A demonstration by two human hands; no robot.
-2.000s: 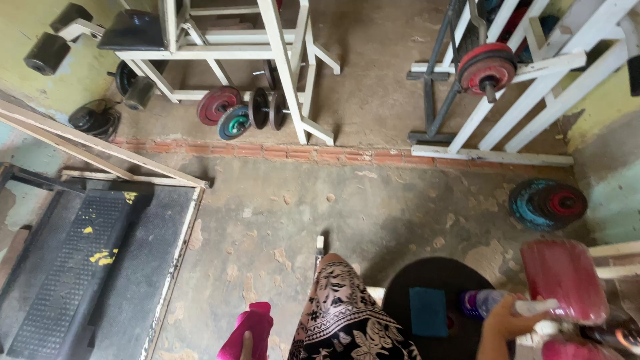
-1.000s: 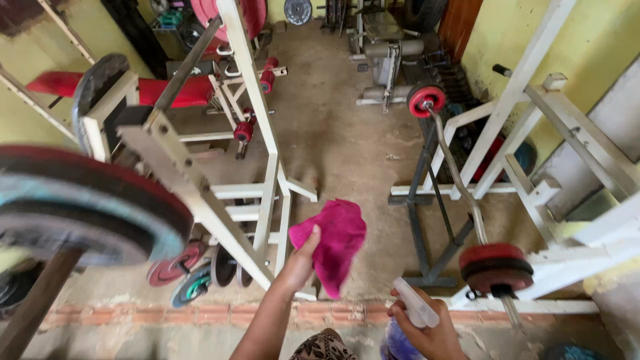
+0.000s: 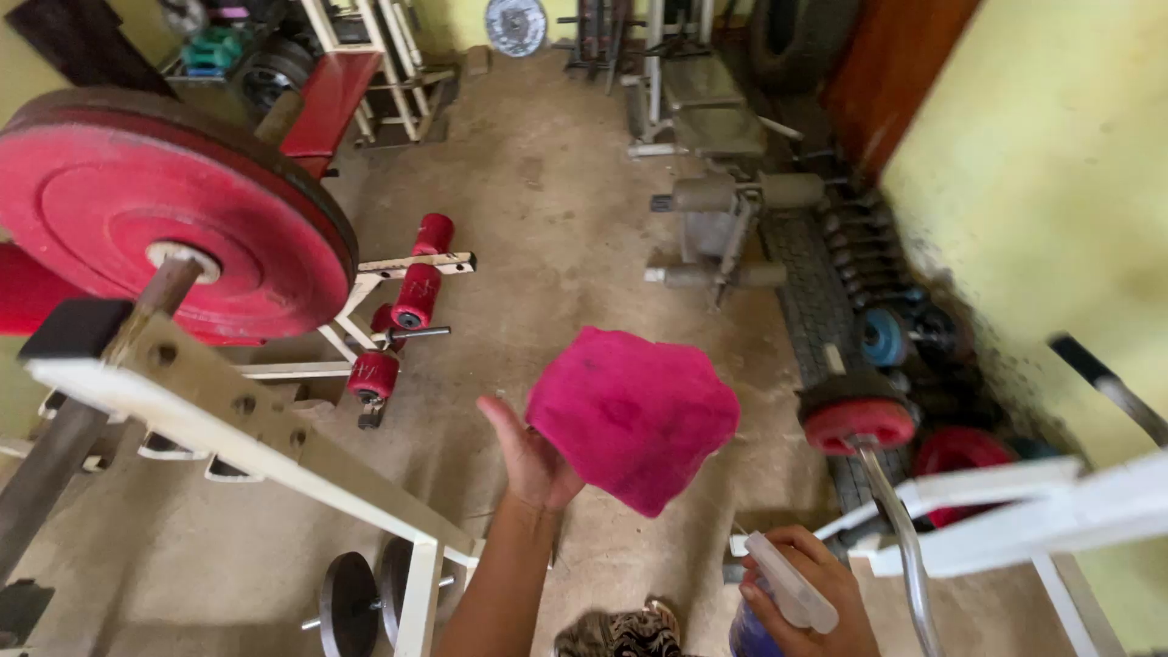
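Observation:
A pink cloth [image 3: 634, 415] lies spread over the fingers of my left hand [image 3: 534, 461], whose thumb stands apart at the left; the fingers under the cloth are hidden. Low at the right, my right hand [image 3: 812, 598] is wrapped around a spray bottle with a whitish trigger head [image 3: 789, 584] and a purple-blue body [image 3: 753, 634]. The bottle's lower part is out of the frame. Both hands are in front of my body, the cloth higher and left of the bottle.
At left, a barbell with a big red plate [image 3: 182, 219] rests by a white rack post [image 3: 274, 447]. A curved bar with a red plate [image 3: 858, 420] stands at right, near a white frame [image 3: 1031, 506]. A leg machine [image 3: 730, 192] and dumbbells [image 3: 862, 246] line the right wall.
The view has swung up from the floor near my feet to the room ahead. The pink cloth, bunched earlier, is now spread wider over my left hand. My right hand still holds the spray bottle.

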